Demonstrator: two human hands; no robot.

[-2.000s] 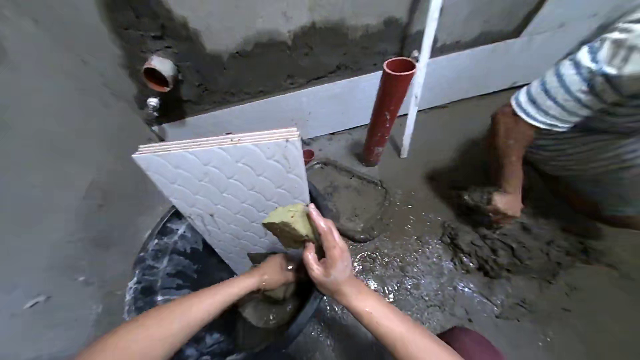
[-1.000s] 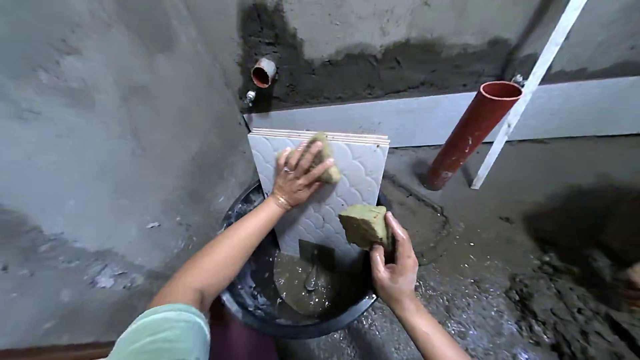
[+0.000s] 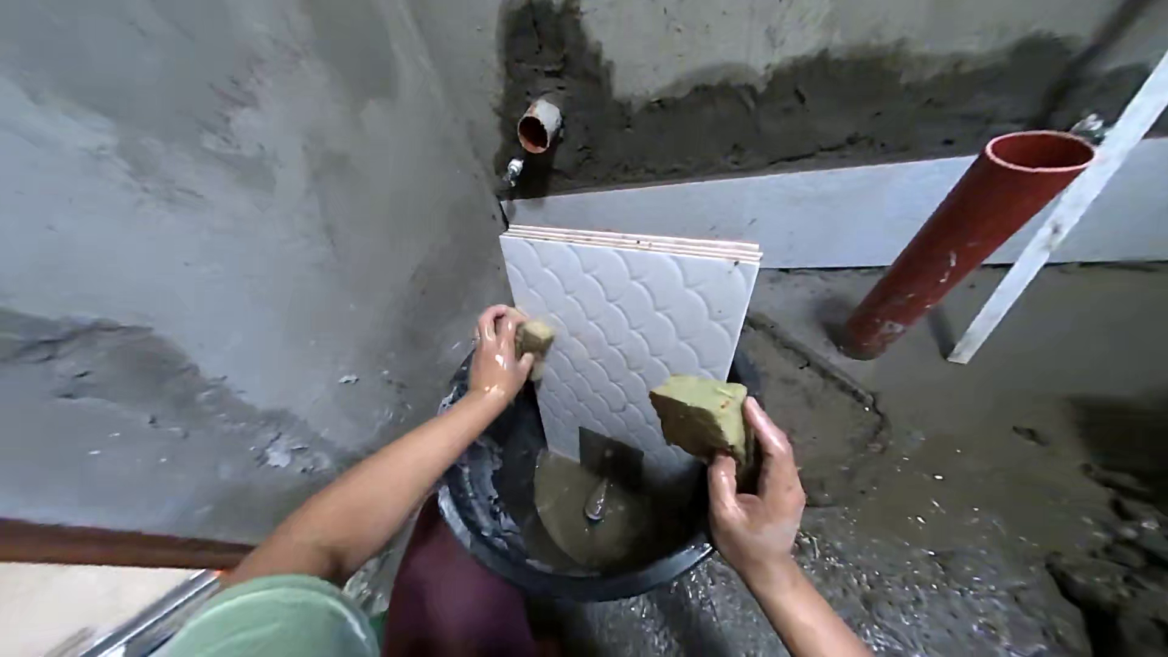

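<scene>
My left hand [image 3: 499,358] grips a small wet sponge [image 3: 535,338] at the left edge of a stack of tiles. My right hand [image 3: 759,493] holds a larger yellow-green sponge [image 3: 701,412] in front of the tiles' lower right part. The white tiles [image 3: 630,315], the front one with a scalloped relief, stand upright in a round black tub [image 3: 584,584]. Murky water [image 3: 570,511] covers the tub's bottom, and a trowel-like metal tool [image 3: 610,456] rests partly in it, its handle toward me.
Behind the tub, a pale tile strip [image 3: 821,210] runs along the wall's foot. A red pipe [image 3: 958,246] stands up from the floor at right, beside a leaning white bar [image 3: 1063,214]. A pipe stub [image 3: 539,126] juts from the wall. Wet mortar [image 3: 1122,547] lies at far right.
My left hand has come up out of the tub, crossed the tile face with a sponge, and moved down to its left edge. My right hand still holds its sponge. The view has swung left.
</scene>
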